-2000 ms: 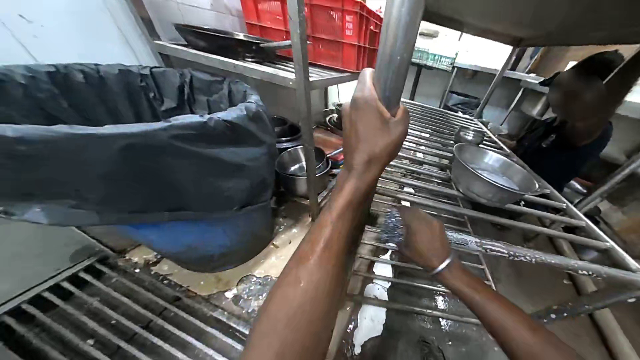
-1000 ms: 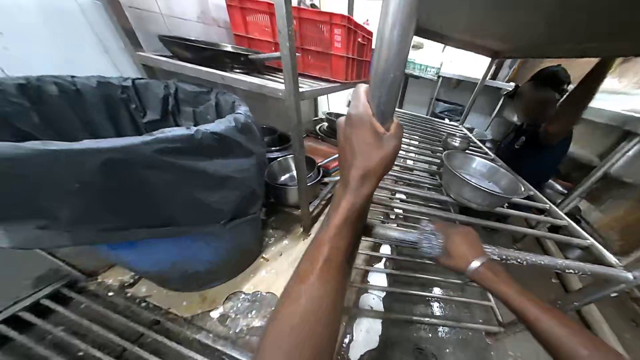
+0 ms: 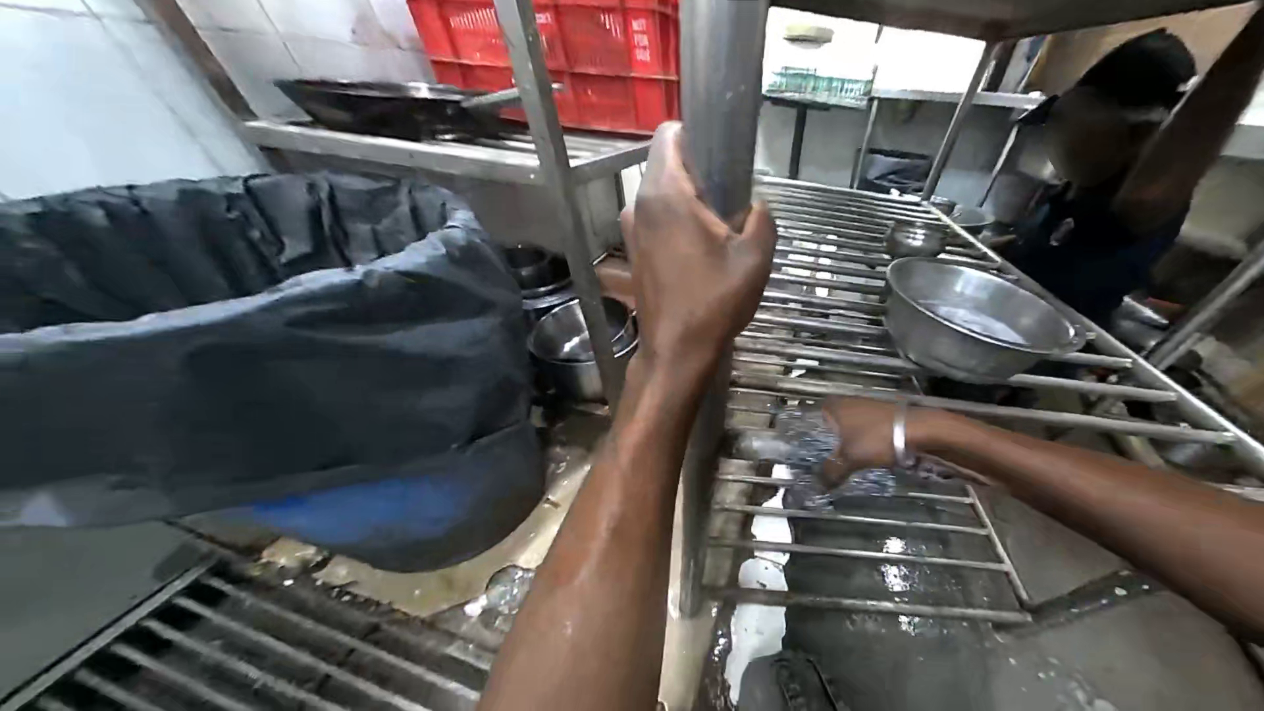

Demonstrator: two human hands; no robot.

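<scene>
My left hand (image 3: 696, 237) is wrapped around the upright metal post (image 3: 724, 89) of a slatted steel rack (image 3: 839, 351). Lower and to the right, my right hand (image 3: 861, 439), with a bracelet at the wrist, grips a shiny metal scouring pad (image 3: 810, 449). The pad lies against the rack's front tube near the post. Beyond that hand, a steel basin (image 3: 978, 321) rests on the slats, with a smaller steel pot (image 3: 915, 239) behind it.
A bin lined with a black bag (image 3: 267, 395) stands at left. Behind are steel pots (image 3: 583, 346), a wok (image 3: 385, 109) and a red plastic crate (image 3: 602, 59) on a shelf. A floor grate (image 3: 247, 642) lies below. Another person (image 3: 1096, 207) is beyond the rack at right.
My right hand has moved with the scouring pad along the front tube, close to the post. My left hand remains on the post. The other person's arm has gone up since the oldest frame.
</scene>
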